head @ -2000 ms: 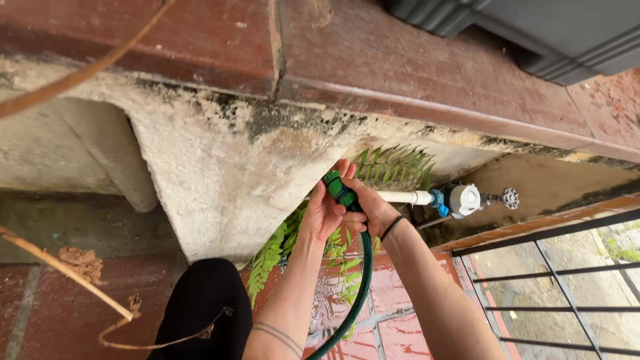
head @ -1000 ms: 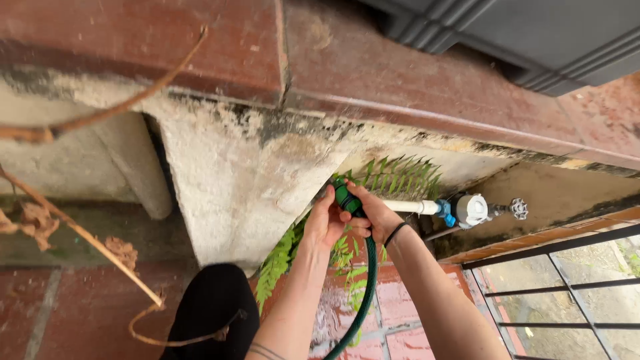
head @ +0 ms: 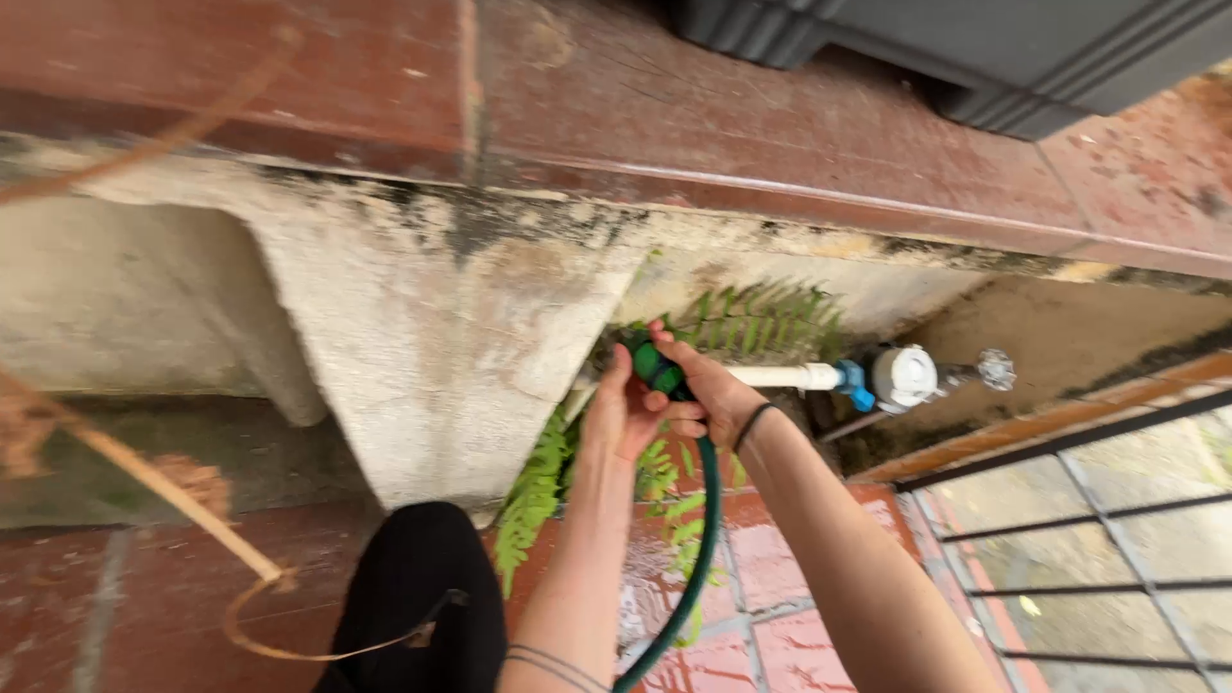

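Both hands meet at a green plastic hose connector [head: 653, 366] beside the pale plastered support. My left hand [head: 621, 409] has its thumb against the connector's left side, its fingers under it. My right hand [head: 707, 390] grips it from the right, fingertips over its upper end. From below the hands a dark green garden hose [head: 710, 520] curves down and out at the bottom of the view. What the connector's far end joins is hidden. Just right of the hands runs a white pipe [head: 780, 376] to a blue valve [head: 853, 382] and a white round water meter [head: 905, 376].
Fern fronds [head: 760, 318] grow around the hands. Overhead juts a red tiled ledge [head: 674, 135] bearing a dark grey plastic container [head: 962, 48]. Dry stems [head: 164, 491] cross the left side. A black metal grille [head: 1088, 585] stands at lower right, and my dark-clad knee [head: 423, 587] is below.
Both hands stay on the green connector through all the frames. My fingers have shifted slightly around it; no release is seen.
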